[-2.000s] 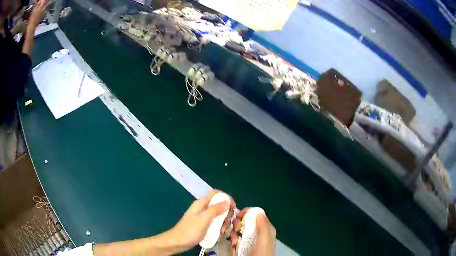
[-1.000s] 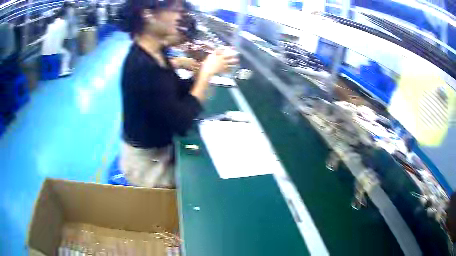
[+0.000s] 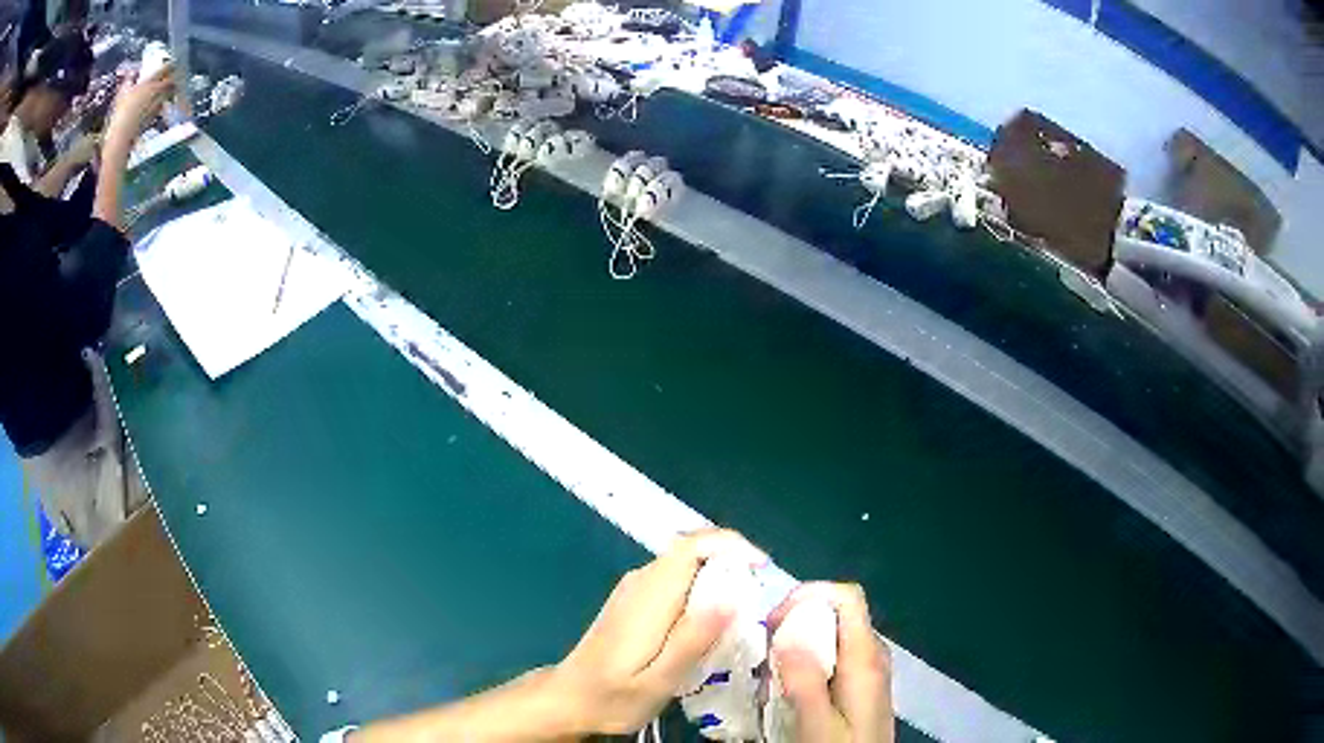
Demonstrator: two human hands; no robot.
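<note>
My left hand [image 3: 661,631] and my right hand [image 3: 839,675] are close together at the bottom centre, over the near pale rail. Between them they hold white units [image 3: 729,694] with blue marks, pressed side by side. My left fingers wrap the units on the left; my right hand grips a white rounded unit on the right. A pale cord hangs below my left hand. The fingers cover much of the units, so their number cannot be told.
A pale rail [image 3: 566,462] divides the green bench [image 3: 363,537] from the green belt [image 3: 755,421]. Grouped units [image 3: 639,189] with loops lie on the far rail. White paper [image 3: 233,290] is on the bench. An open carton [image 3: 109,639] is lower left. A person [image 3: 58,319] stands at far left.
The view swung left to the person and carton, then back to the belt. My hands, out of view one second ago, are back, holding units closer together than two seconds ago.
</note>
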